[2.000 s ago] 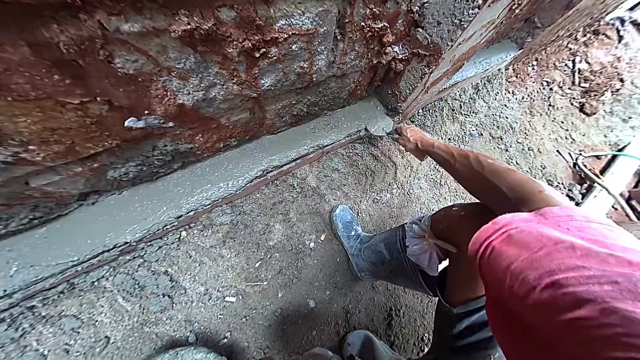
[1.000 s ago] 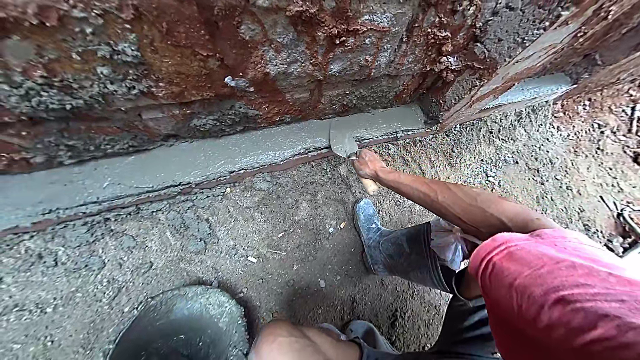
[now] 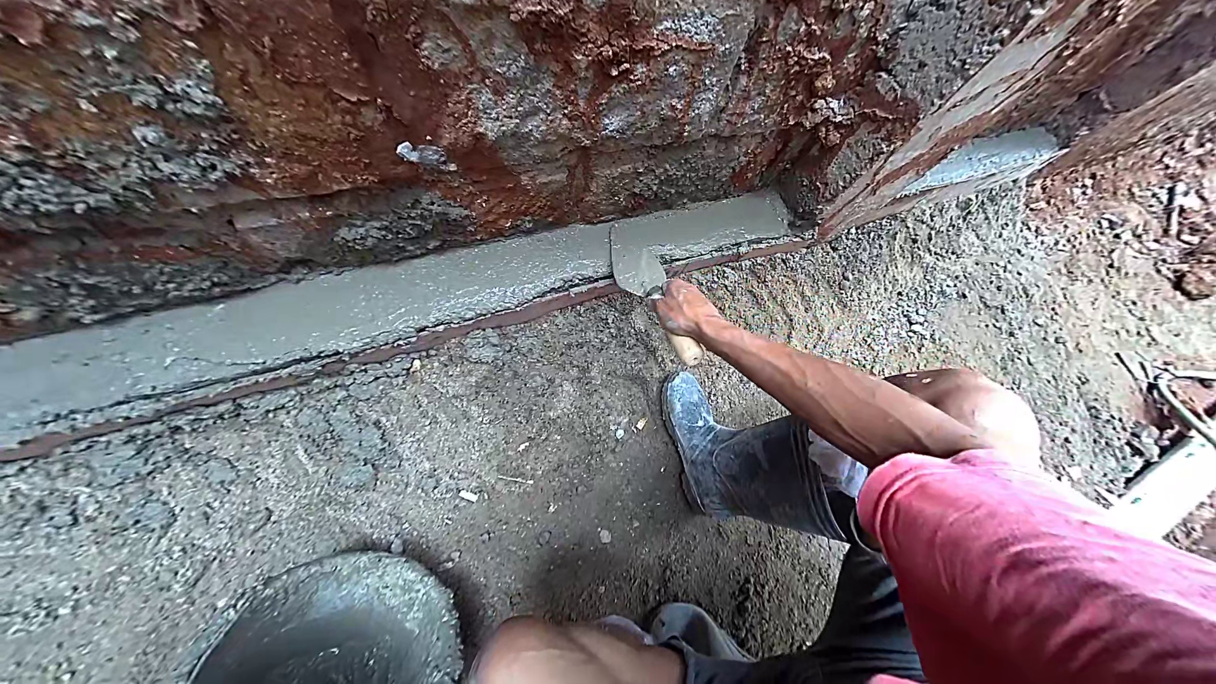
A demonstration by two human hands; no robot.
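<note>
My right hand is closed around the wooden handle of a trowel. The trowel's blade lies at the front edge of a strip of wet grey mortar, which runs along the foot of a rough earth and stone wall. A thin reddish-brown edging strip borders the mortar on the near side. Wet mortar also covers the far right stretch, up to the corner. My left hand is out of view.
A mortar-coated bucket stands at the lower left, near my knee. My rubber boot is on the rough ground below the trowel. At right are an upright board and a pale bar.
My right hand with the trowel has moved left from the corner along the mortar strip since the earliest frame. The view has shifted, and more of the bucket shows.
</note>
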